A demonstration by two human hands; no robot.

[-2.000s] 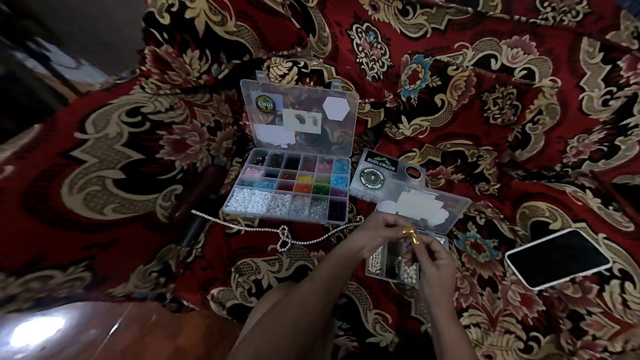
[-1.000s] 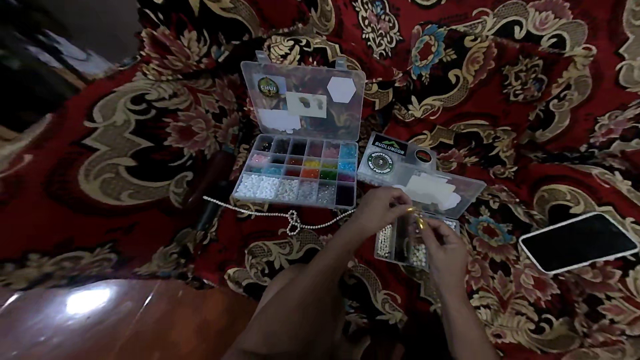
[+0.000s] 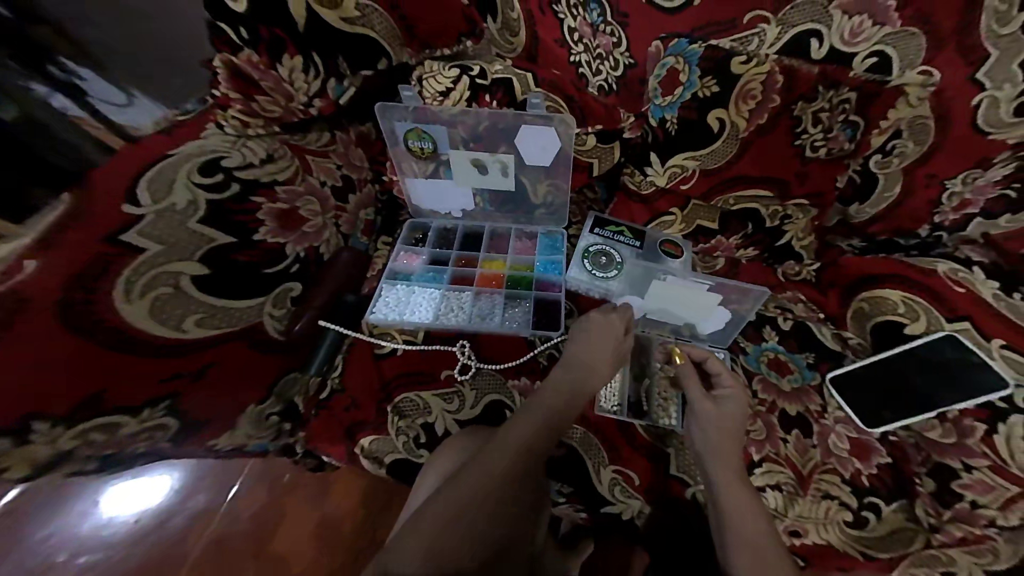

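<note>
My right hand (image 3: 712,388) pinches a small shiny gold piece (image 3: 678,356) between thumb and finger, above the right part of a small clear bead case (image 3: 640,416). My left hand (image 3: 602,340) is at that case's upper left edge, fingers bent down; whether it holds anything is hidden. Pale beads lie in the case's compartments, and its lid (image 3: 744,304) is tipped back. A strand of small white beads (image 3: 400,346), looped in its middle, runs leftward from beneath my left wrist. Left of my hands a larger compartment box (image 3: 468,329) of colored beads stands with its lid (image 3: 480,210) raised.
Another clear plastic box (image 3: 628,248) with round stickers adjoins the small case's lid. A white-edged smartphone (image 3: 920,382) lies at the right. Patterned red fabric (image 3: 816,184) covers the seat. A dark red object (image 3: 332,284) lies left of the bead box; glossy floor (image 3: 264,520) shows lower left.
My hands, close together around the gold piece in the earlier frames, are now apart. The gold piece stays with my right hand; my left hand has drawn away to the left.
</note>
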